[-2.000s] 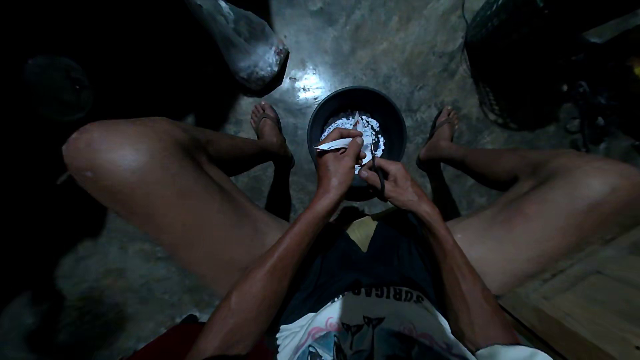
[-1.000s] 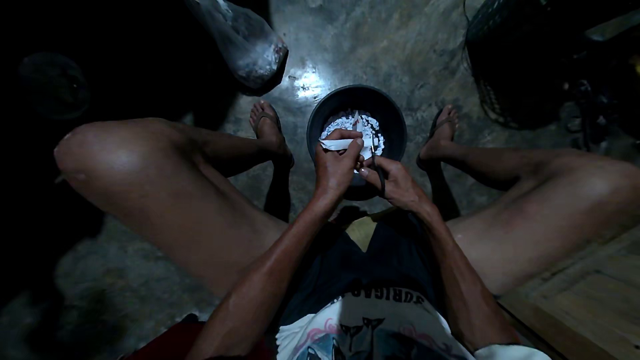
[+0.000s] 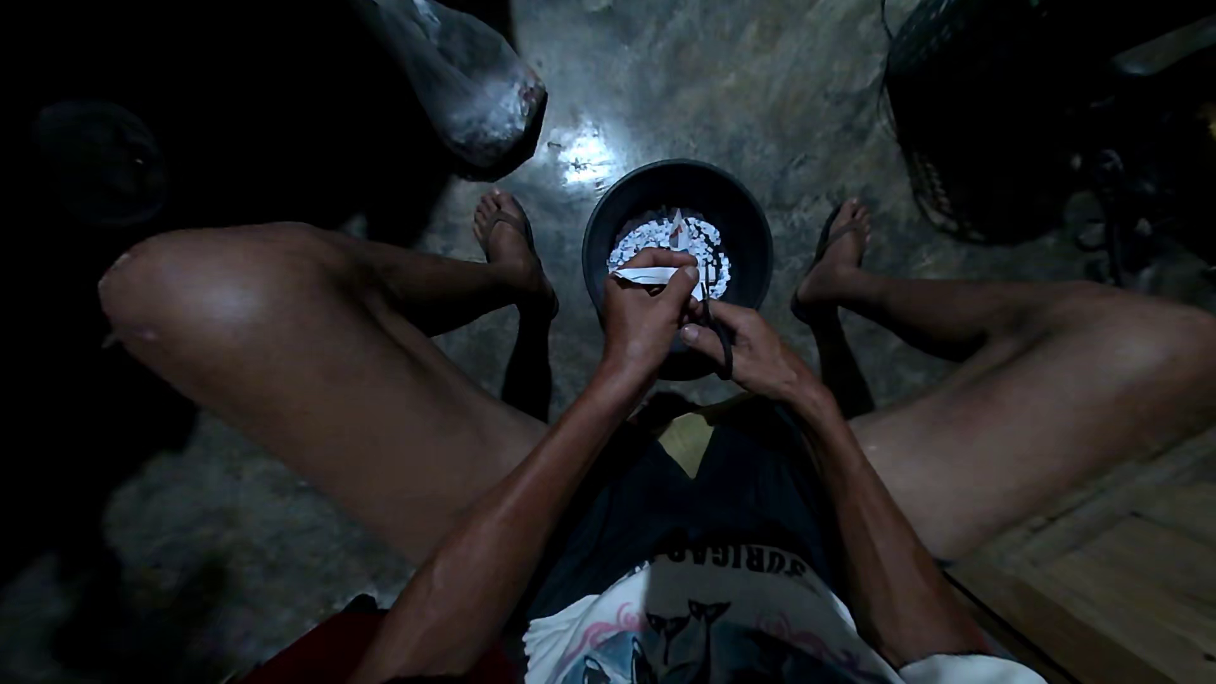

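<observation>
Over a dark round bucket (image 3: 760, 237), my left hand (image 3: 648, 309) pinches a folded white strip (image 3: 646, 275), probably paper, whose left end sticks out past the fingers. Dark-handled scissors (image 3: 724, 347) are in my right hand (image 3: 750, 347), their narrow blades pointing up beside the left fingertips. Whether the blades touch the strip cannot be told. Many small white cut pieces (image 3: 717, 252) lie in the bucket below, with a larger pointed white scrap (image 3: 678, 231) among them.
The bucket stands on a concrete floor (image 3: 665, 85) between my sandalled feet. A clear plastic bag (image 3: 475, 95) with contents lies beyond it to the left. A dark woven basket (image 3: 950, 180) is at the upper right, and a wooden surface (image 3: 1111, 560) at the lower right.
The white strip in my left hand was tilted two seconds ago and now lies nearly level. Both hands stay over the bucket in almost the same place.
</observation>
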